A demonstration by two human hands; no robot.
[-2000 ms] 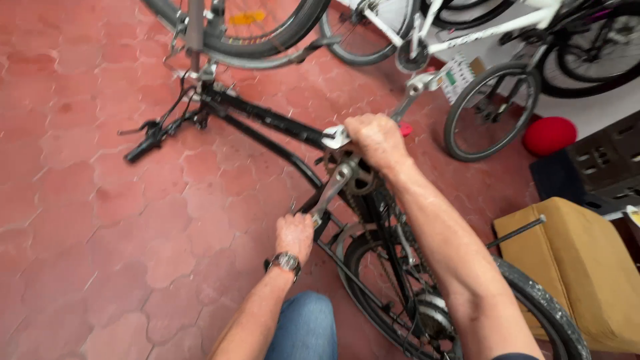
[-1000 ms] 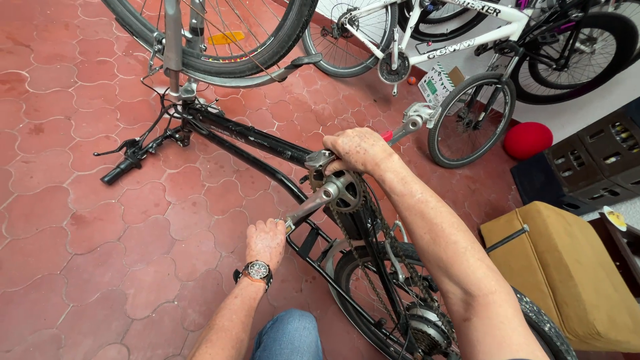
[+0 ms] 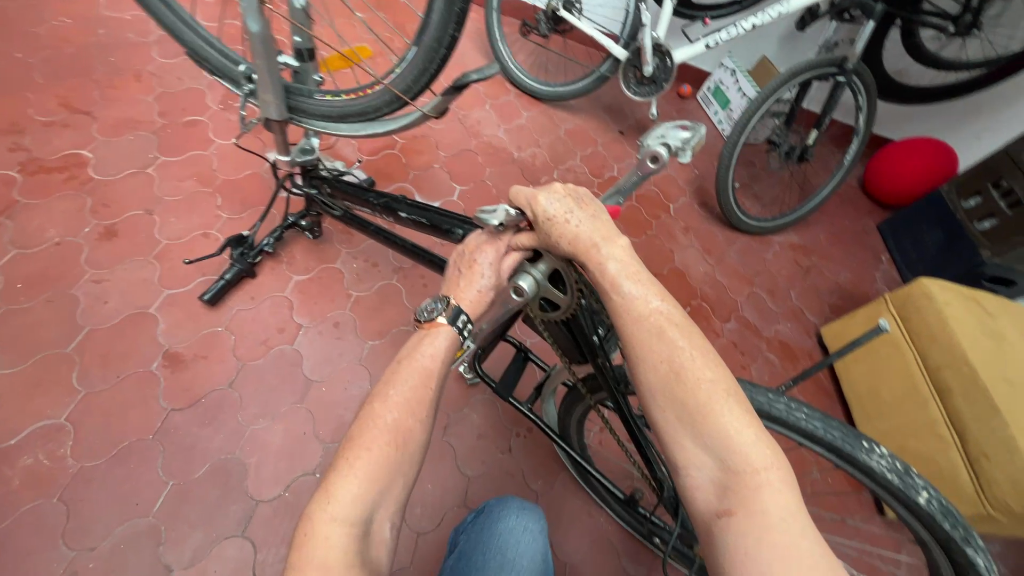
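A black bicycle frame lies before me, its chainring and near crank arm close to my hands. My right hand is closed around a metal tool whose head pokes out on the left and whose red part shows on the right; its exact kind is unclear. Against it, just above the chainring, is my left hand, with its fingertips hidden, so its grip cannot be told. Beyond my right hand the far crank arm reaches out to a pedal. A bicycle chain runs down from the chainring.
The black bicycle's front wheel rises at the upper left and its handlebar grip rests low at the left. A tan padded block stands at the right, near the rear tire. A white bicycle and a red ball are behind.
My left hand has left the near crank arm's pedal end and come up beside my right hand above the chainring. My right hand remains near the chainring.
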